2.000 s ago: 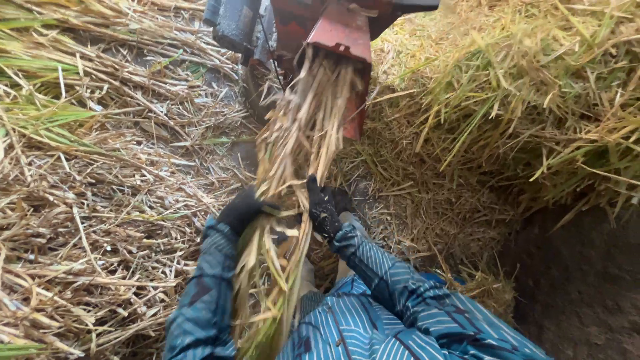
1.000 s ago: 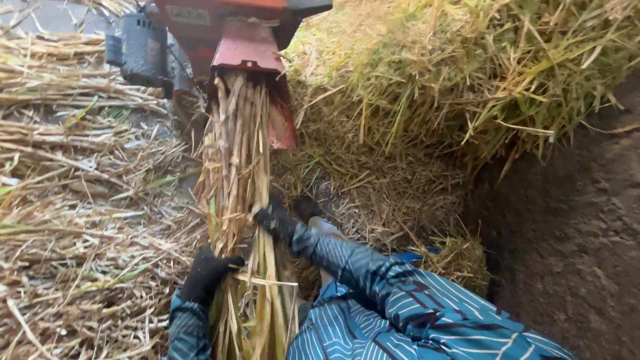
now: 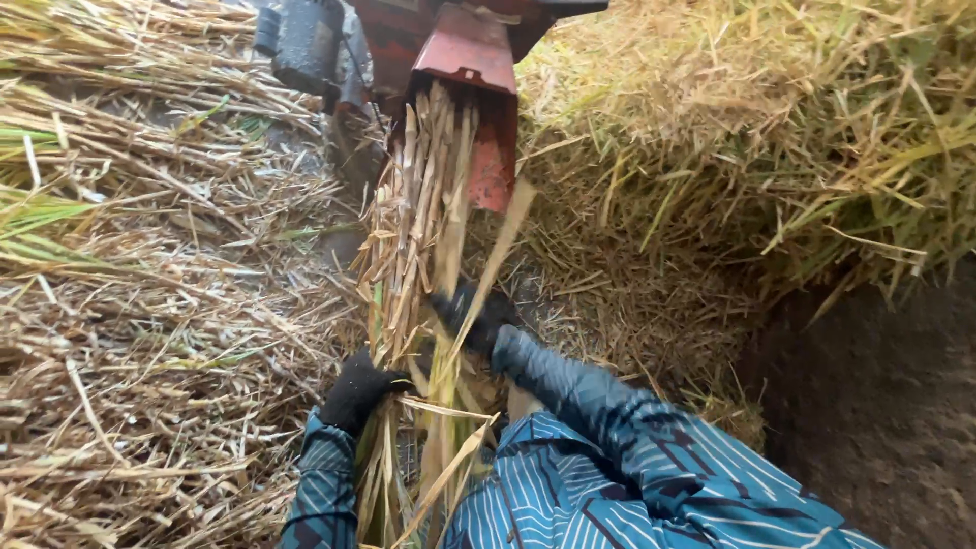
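Observation:
A bundle of dry, leafy stalks (image 3: 415,229) runs from the mouth of a red metal machine chute (image 3: 469,53) down toward my body. My left hand (image 3: 364,389), in a black glove, grips the bundle's left side below the middle, its thumb across the stalks. Higher up and to the right, my right hand (image 3: 476,316), also in a black glove, lies against the bundle's right side, slightly blurred, with a loose dry leaf passing in front of it. Its fingertips are partly hidden by the stalks. The bundle's upper ends are hidden inside the chute.
Cut stalks (image 3: 175,335) cover the ground at left. A dark electric motor (image 3: 305,46) sits beside the chute. A tall heap of yellow-green straw (image 3: 724,114) stands at right, above bare brown soil (image 3: 877,396). Chopped straw lies below the chute.
Both hands stay at the bundle near the chute. The stalks below the chute mouth have shifted, and a loose leaf now sticks out to the right over my right hand.

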